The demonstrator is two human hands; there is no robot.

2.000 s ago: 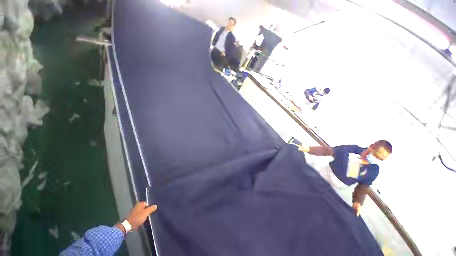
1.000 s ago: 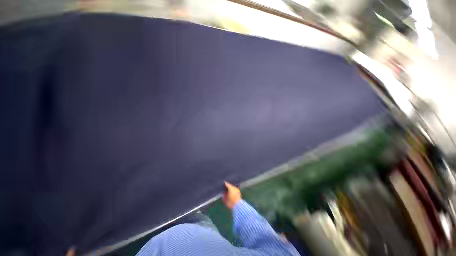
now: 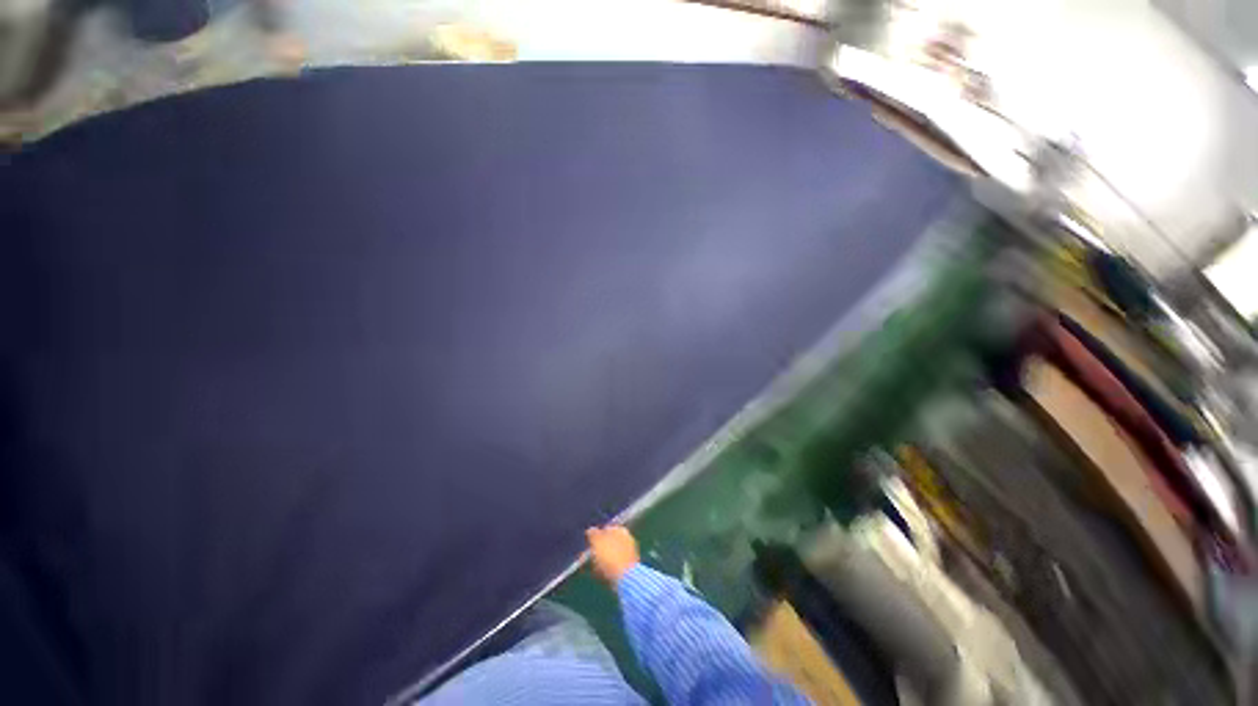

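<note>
Navy cloth covers the long cutting table and fills the left and middle of the view, mostly flat, with faint soft ridges near the lower left. A thin pale edge line runs along its near side, from the bottom centre up to the right. My right hand, in a blue striped sleeve, is at this near edge with its fingers closed on the cloth edge; it is slightly blurred. My left hand is out of the picture.
Green floor lies beside the near edge. Blurred rolls or bundles stand at the right. A pale surface with a brown rim is beyond the far edge. A dark, blurred shape, possibly a person, is cut off at the top left.
The view has swung from the earlier stretch of table towards the end on the right. My left fingertips, at the bottom left one second ago, are gone. My right hand stays at the edge.
</note>
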